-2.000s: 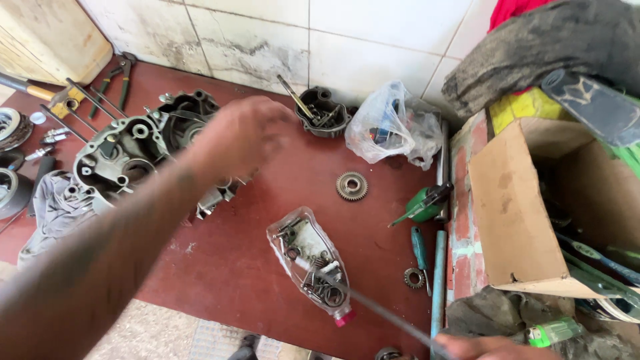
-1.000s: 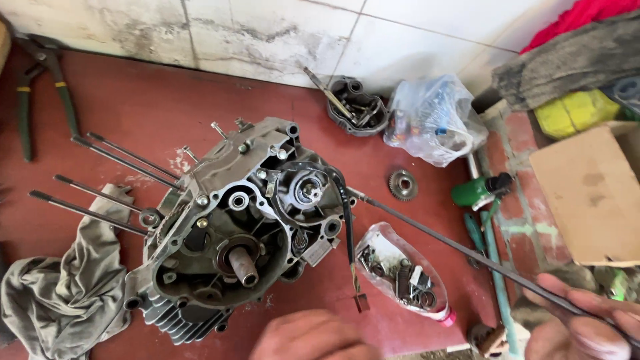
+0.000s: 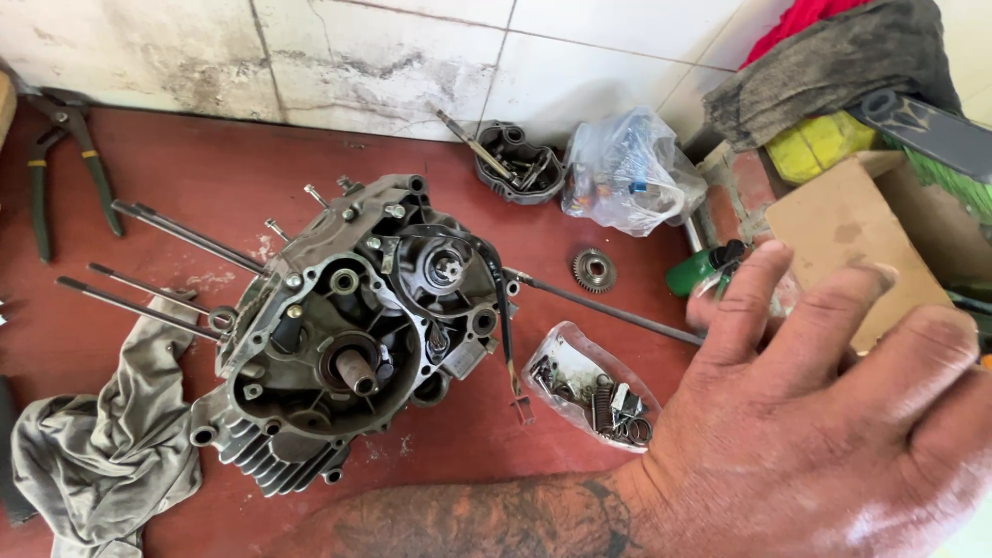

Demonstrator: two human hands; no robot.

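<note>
My left hand [image 3: 837, 411] reaches across from the bottom, back up and fingers apart, over the right end of a long thin metal rod [image 3: 612, 310]. Its palm is hidden, so its grip cannot be told. A blurred bit of skin behind its fingers may be my right hand [image 3: 701, 310], otherwise hidden. The rod's far end lies at the right edge of an open engine crankcase [image 3: 310, 418], with a shaft end, studs and a black cable [image 3: 505, 310] showing. Left of my wrist, a cut clear plastic bottle [image 3: 570, 337] holds springs and small metal parts. A toothed gear [image 3: 594, 270] lies above the rod.
Slip-joint pliers [image 3: 97, 182] lie at the upper left, a grey rag [image 3: 101, 434] at the lower left. Along the tiled wall are a metal cover [image 3: 519, 190] with parts and a clear plastic bag [image 3: 628, 170]. A green-handled tool [image 3: 690, 271] and cardboard box [image 3: 845, 240] stand right.
My left hand has moved right from the bottom middle to over the rod. The rod's far end was over the cut bottle two seconds ago and is now at the crankcase edge.
</note>
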